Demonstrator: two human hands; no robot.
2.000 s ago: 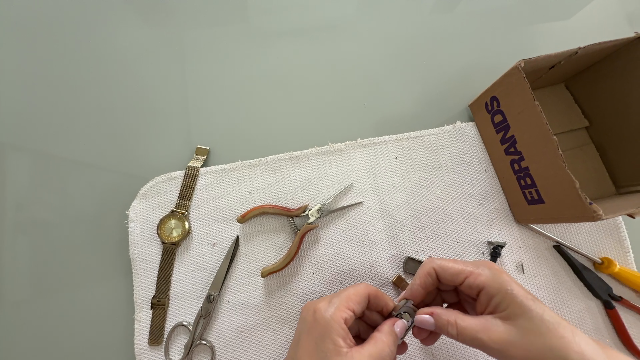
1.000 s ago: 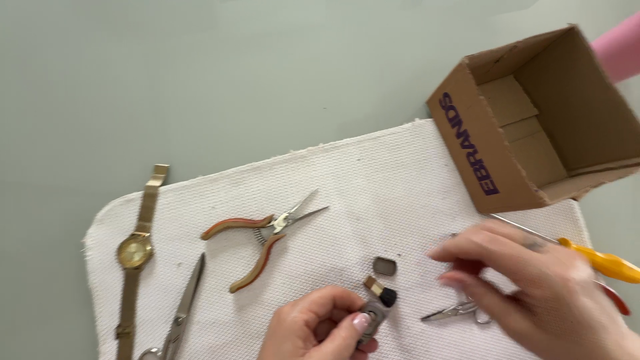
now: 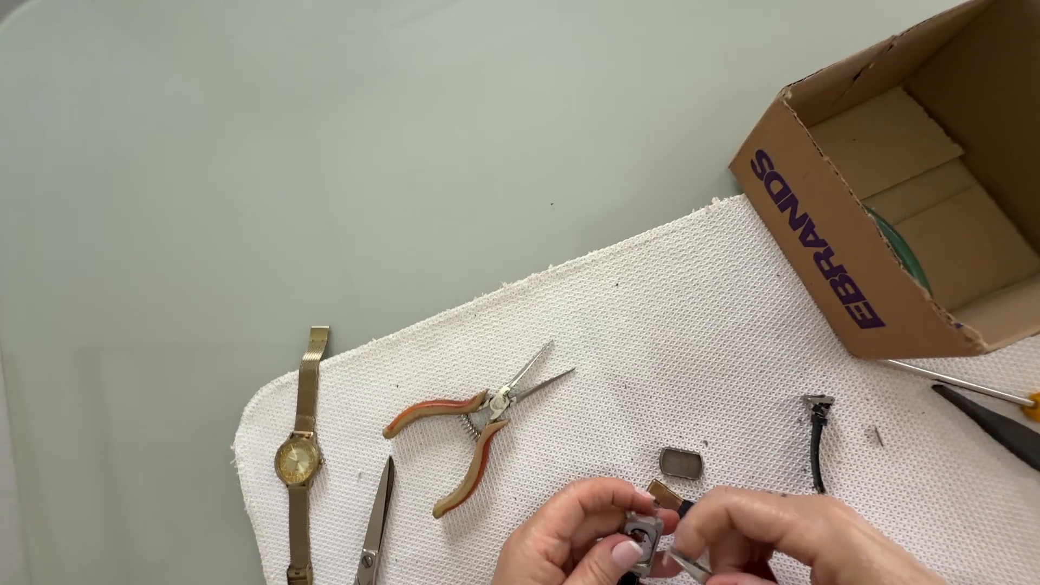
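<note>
My left hand (image 3: 581, 532) holds a small metal watch case (image 3: 644, 540) between thumb and fingers, its inside showing. Close beside it, my right hand (image 3: 780, 528) grips a slim pointed metal tool (image 3: 689, 564), its tip near the case; the rest of the tool is hidden. A rectangular metal case back (image 3: 681, 463) lies on the cloth just above the hands. A small brush (image 3: 668, 494) with a gold-coloured ferrule is partly hidden behind my fingers. To the right lies a piece of black strap with a buckle (image 3: 817, 443).
On the white textured cloth (image 3: 650, 325) lie spring-handled pliers (image 3: 500, 402), scissors (image 3: 375, 528) and a gold mesh-band watch (image 3: 297, 461). A cardboard box (image 3: 812, 236) stands at the upper right, a green curved thing inside. Beneath its edge lie a screwdriver (image 3: 967, 380) and dark-jawed pliers (image 3: 991, 426).
My right hand, away from the case and holding no visible tool a second ago, is now beside it with a pointed metal tool. Small scissors lay near that hand then.
</note>
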